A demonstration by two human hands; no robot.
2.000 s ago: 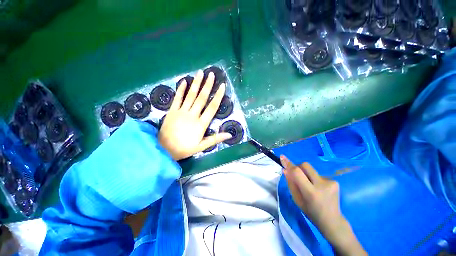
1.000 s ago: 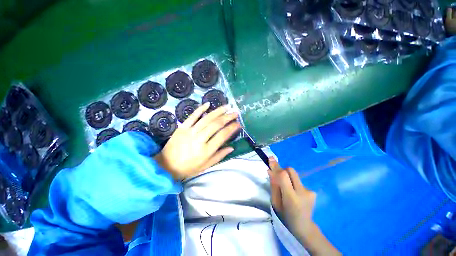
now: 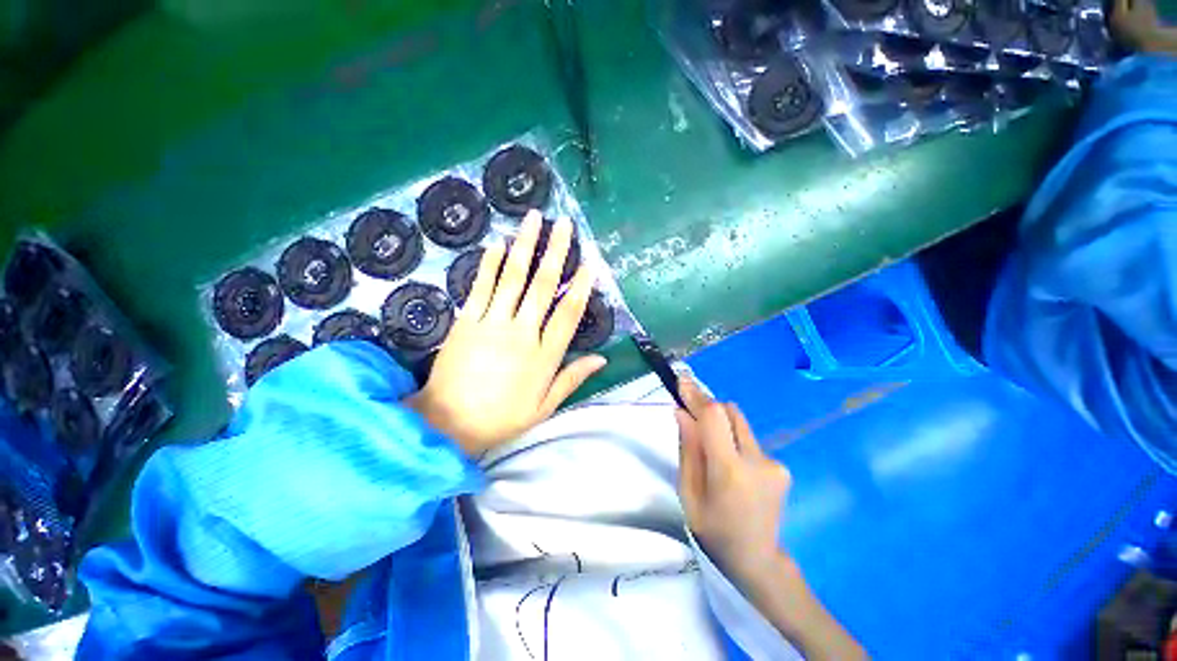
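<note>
A clear plastic tray (image 3: pixel 296 233) lies flat near the bench's front edge with rows of round black housings (image 3: pixel 386 243). My left hand (image 3: pixel 506 338) lies palm down, fingers spread, over the tray's right part and hides several housings; no grip on anything shows. My right hand (image 3: pixel 731 480) is closed around the dark tweezers (image 3: pixel 657 366) at the tray's lower right corner. The tweezers point up and left; whether their tip touches the tray cannot be told. My left sleeve covers the tray's lower left part.
Stacked filled trays (image 3: pixel 904 88) lie at the upper right, and another pile (image 3: pixel 80 349) at the left. A dark thin tool (image 3: pixel 572 91) lies on the green bench (image 3: pixel 258 116) behind the tray. Another person's blue sleeve (image 3: pixel 1097 258) is at the right, near a blue stool (image 3: pixel 891 452).
My left hand has slid across the tray, first toward the front edge, then slightly back up. My right hand with the tweezers has shifted left. The view has also shifted.
</note>
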